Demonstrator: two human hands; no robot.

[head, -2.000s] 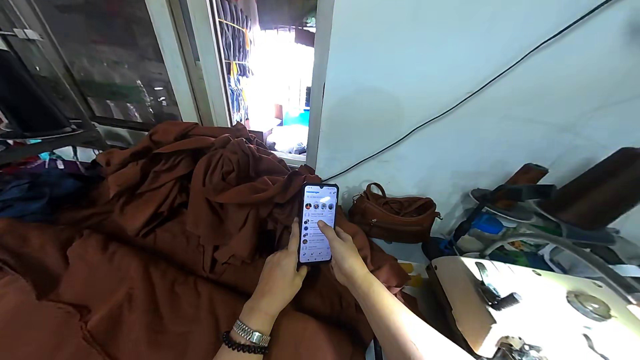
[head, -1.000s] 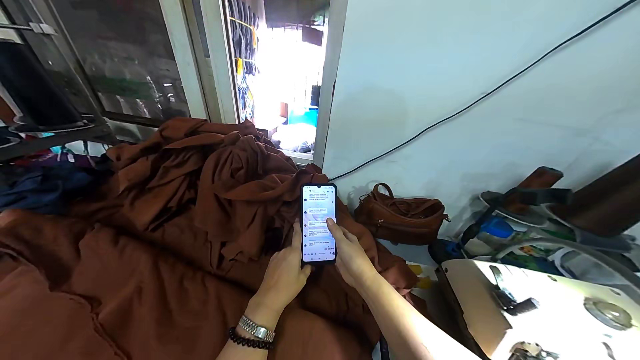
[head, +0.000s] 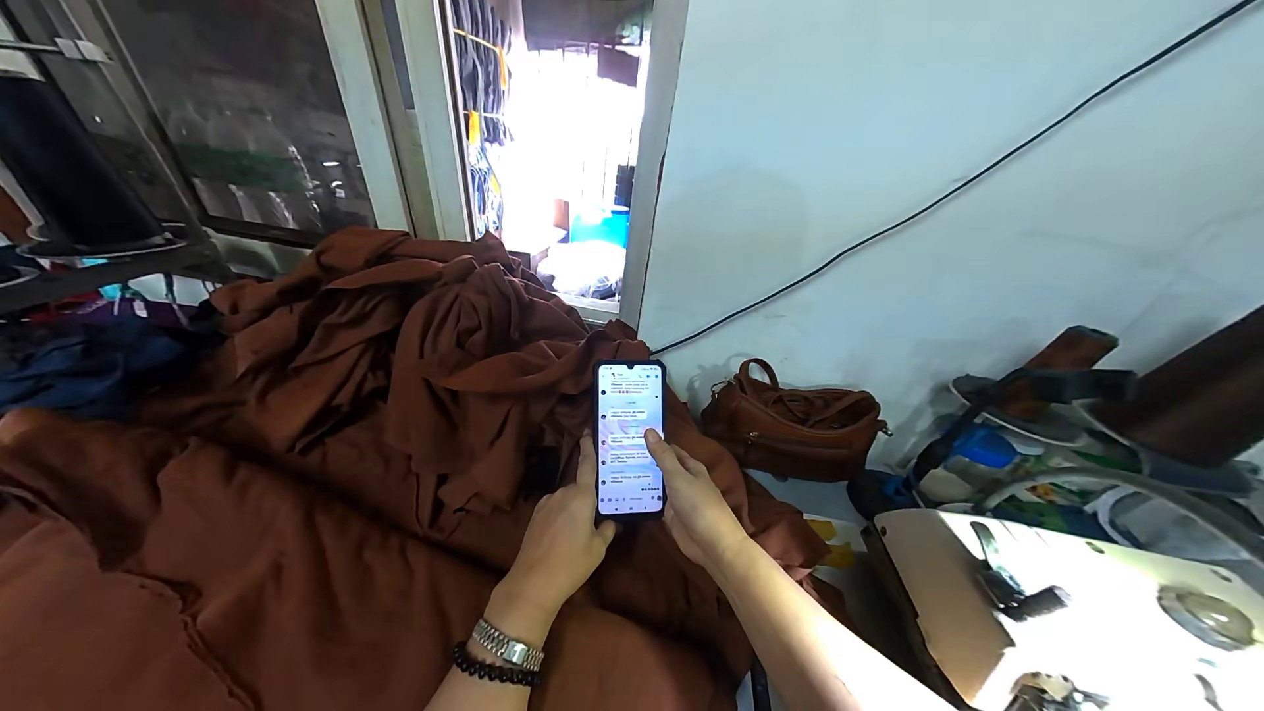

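A smartphone (head: 630, 449) with a lit screen is held upright above a heap of brown fabric (head: 326, 474). The screen bears lines of writing in a message layout. My left hand (head: 561, 538) grips the phone's lower left edge, with a metal watch (head: 507, 647) and a black bead bracelet at the wrist. On the phone's right side is my right hand (head: 699, 504), its thumb over the screen. Its other fingers are mostly hidden behind the phone.
A brown leather handbag (head: 795, 430) stands against the pale wall (head: 839, 128). At the lower right is a white sewing machine (head: 1076, 602), with thread cones (head: 1195, 390) behind it. A black cable (head: 889, 229) runs down the wall. Dark blue cloth (head: 94, 360) lies left, near a black thread cone (head: 69, 168).
The phone's screen has changed from a list with a row of round pictures to a page of messages. Both hands have kept hold of the phone.
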